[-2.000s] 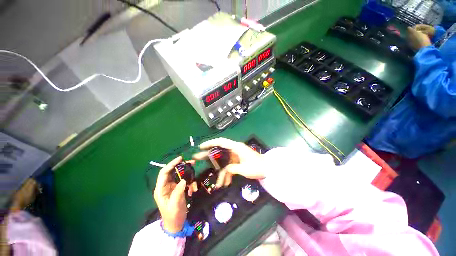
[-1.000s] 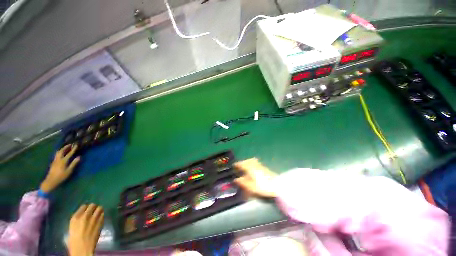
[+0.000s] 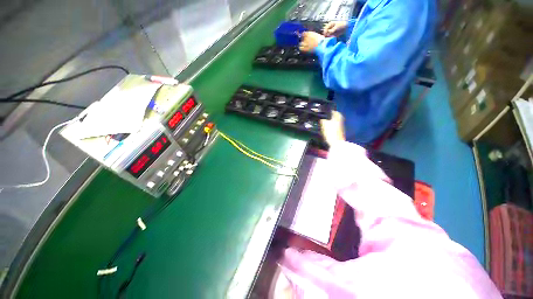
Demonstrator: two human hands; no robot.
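My right hand (image 3: 333, 128), small and slightly blurred, is at the near right end of a black tray (image 3: 280, 111). Its fingers touch or overlap the tray's end; whether they grip it I cannot tell. The tray lies on the green mat (image 3: 216, 216) and has two rows of pockets holding round dark watch units (image 3: 272, 112) with pale glints. My left hand is out of the picture.
The DC power supply (image 3: 143, 131) with red digits stands at left, with yellow leads (image 3: 251, 153) and black leads (image 3: 120, 251). Another tray (image 3: 286, 57) and a person in blue (image 3: 374, 64) are beyond. A white sheet (image 3: 312, 201) and red bin (image 3: 424, 200) lie beside the bench edge.
The view has swung right. My right hand has left the tray of lit units and reached out to the tray on the right. The lit tray and the left-hand neighbour have left the picture.
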